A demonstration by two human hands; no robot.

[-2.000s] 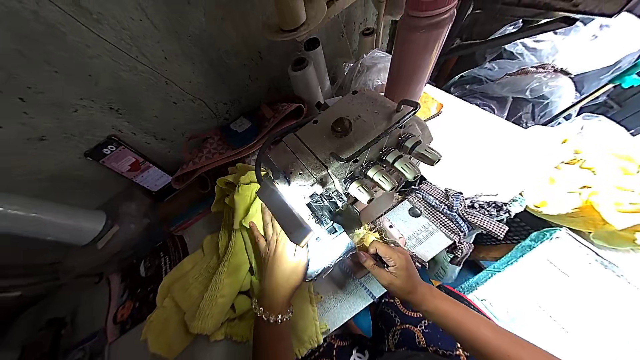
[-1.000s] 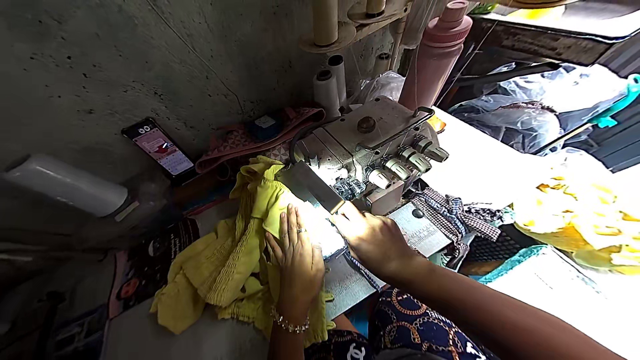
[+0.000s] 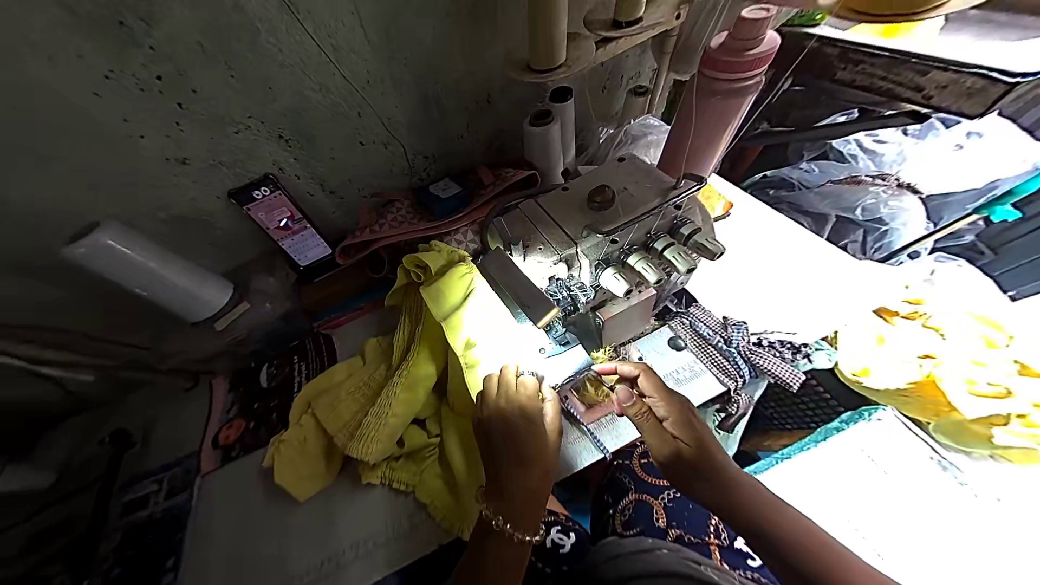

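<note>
An overlock sewing machine (image 3: 605, 211) stands on the table, its lamp lighting the needle area. A yellow garment with gathered, elastic-like parts (image 3: 406, 382) lies bunched to the left of it. My left hand (image 3: 517, 422), with a beaded bracelet at the wrist, rests at the garment's right edge, fingers bent; whether they grip cloth is hidden. My right hand (image 3: 650, 406) is just in front of the machine's needle area, thumb and index finger pinched on something small and dark that I cannot make out. Yellow thread scraps lie beside its fingertips. A narrow checked strip hangs between the hands.
A phone (image 3: 284, 223) leans against the wall, near a white wrapped roll (image 3: 150, 272). Thread cones (image 3: 544, 146) and a pink bottle (image 3: 719, 89) stand behind the machine. Checked fabric strips (image 3: 739, 349) lie right of it, and a bag of yellow cloth (image 3: 934, 357) sits farther right.
My right hand has drawn back from the needle area, toward me, since a second ago. My left hand's fingers, stretched out over the yellow garment before, are now bent.
</note>
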